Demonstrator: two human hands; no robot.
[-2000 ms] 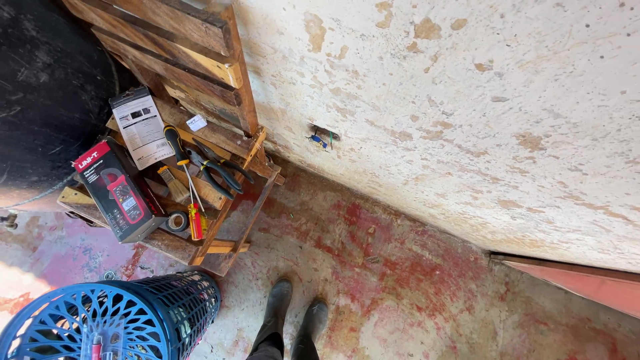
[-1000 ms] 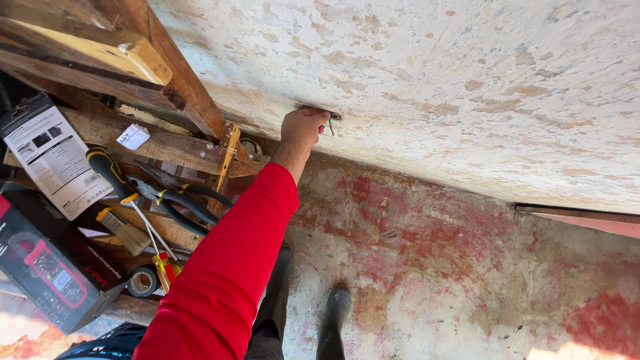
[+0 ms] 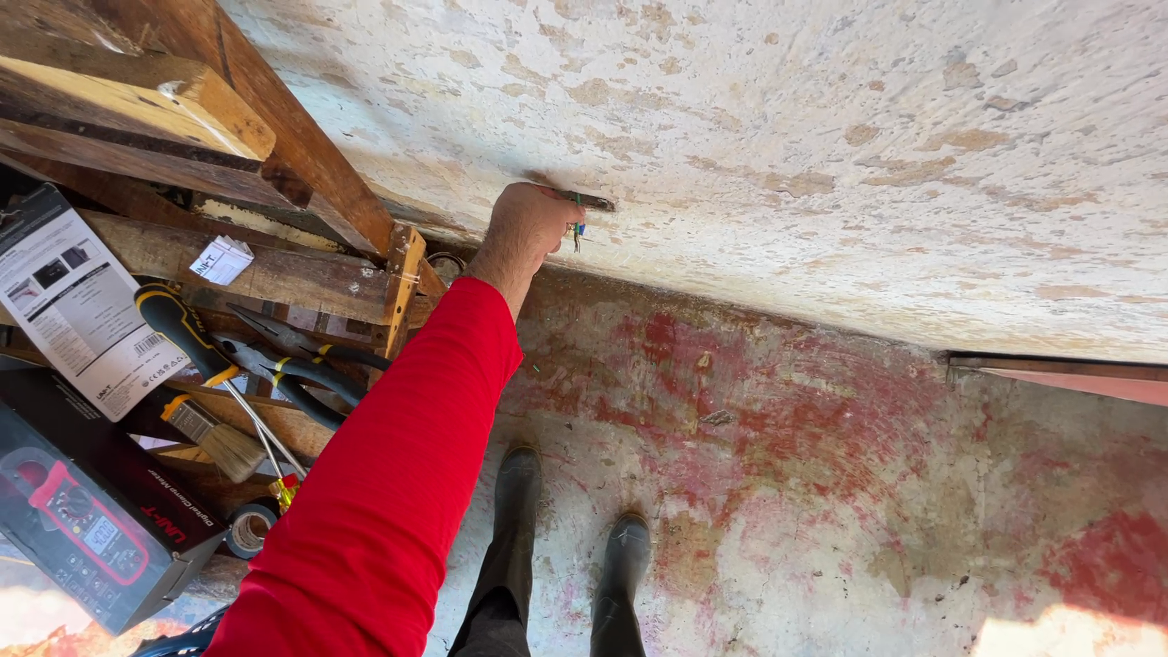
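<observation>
My left hand (image 3: 534, 219), in a red sleeve, reaches to a rectangular opening (image 3: 598, 202) low in the wall. Its fingers are closed on short electrical wires (image 3: 578, 228); green and blue insulation shows beside the fingertips, which are partly hidden. My right hand is out of view. To the left of the sleeve, pliers (image 3: 292, 374), a black and yellow screwdriver (image 3: 178, 328), a paintbrush (image 3: 219, 438) and a roll of tape (image 3: 250, 531) lie on a wooden rack. A clamp meter box (image 3: 91, 502) and a printed package (image 3: 78, 301) are there too.
The wooden frame (image 3: 310, 173) stands close to the left of my forearm. Flaking plaster covers the wall (image 3: 776, 137). My boots (image 3: 623, 557) are on the stained concrete floor (image 3: 776, 456). A reddish panel (image 3: 1086, 376) is at the right, along the wall's foot.
My left hand, absent from the oldest frame, came to the wall opening by one second ago and remains there. More of the wires now shows beside its fingers. The view has moved closer to the rack.
</observation>
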